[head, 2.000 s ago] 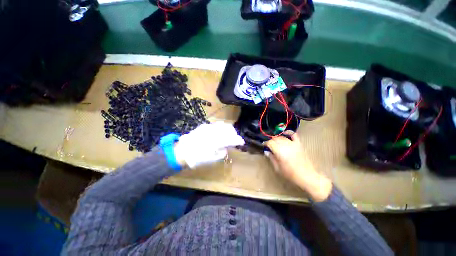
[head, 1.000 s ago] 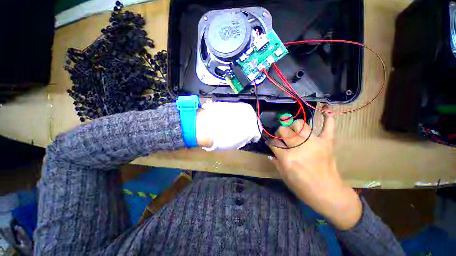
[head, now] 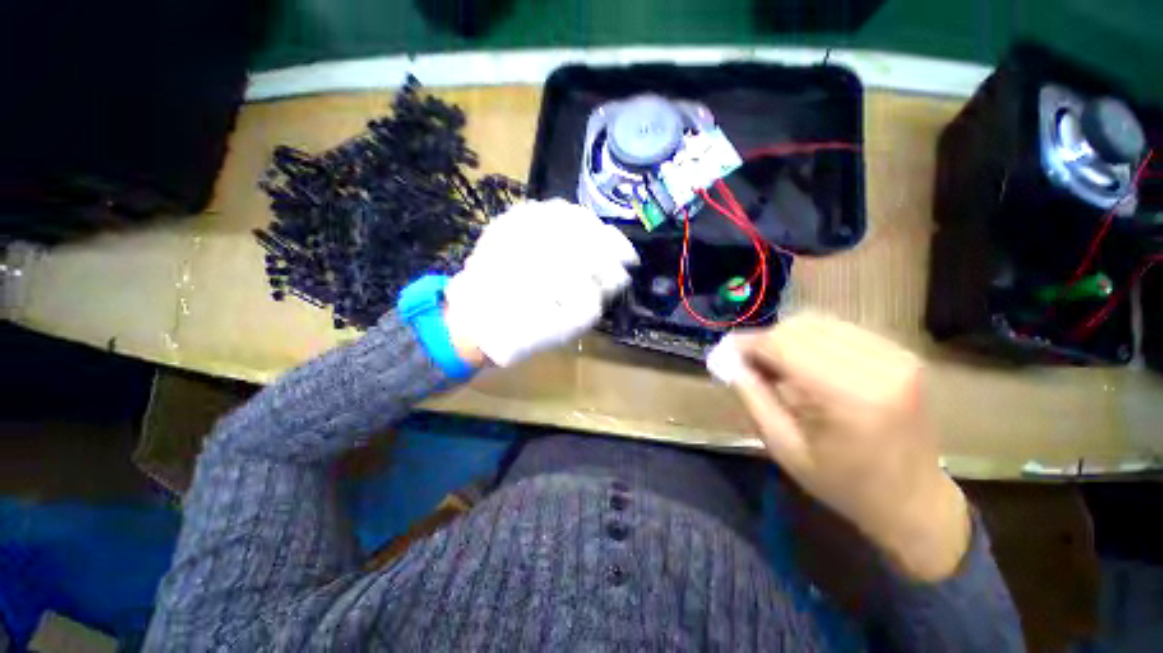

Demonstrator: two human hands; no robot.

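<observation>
The large black housing (head: 816, 230) lies open with a silver speaker driver (head: 644, 132) in it. A green circuit board (head: 702, 162) lies over the driver's edge, with red wires (head: 689, 283) looping to the smaller black housing half (head: 657, 334) in front. A green round part (head: 736, 290) shows inside that half. My left hand (head: 542, 281), in a white glove with a blue band at the wrist, is curled at the half's left edge. My right hand (head: 848, 415) is blurred, fingers bent, a white tip beside the half's front right corner. Whether either hand holds anything is hidden.
A pile of small black button strips (head: 376, 211) lies on the tan bench (head: 153, 300) at left. A black speaker unit (head: 976, 242) with wires stands at right. Dark stacked housings (head: 102, 128) fill the far left. The green belt (head: 510, 26) runs behind.
The view has shifted and lies farther back. My right hand has come out of the smaller half to its front right. My left hand has risen slightly from it, uncovering its front edge.
</observation>
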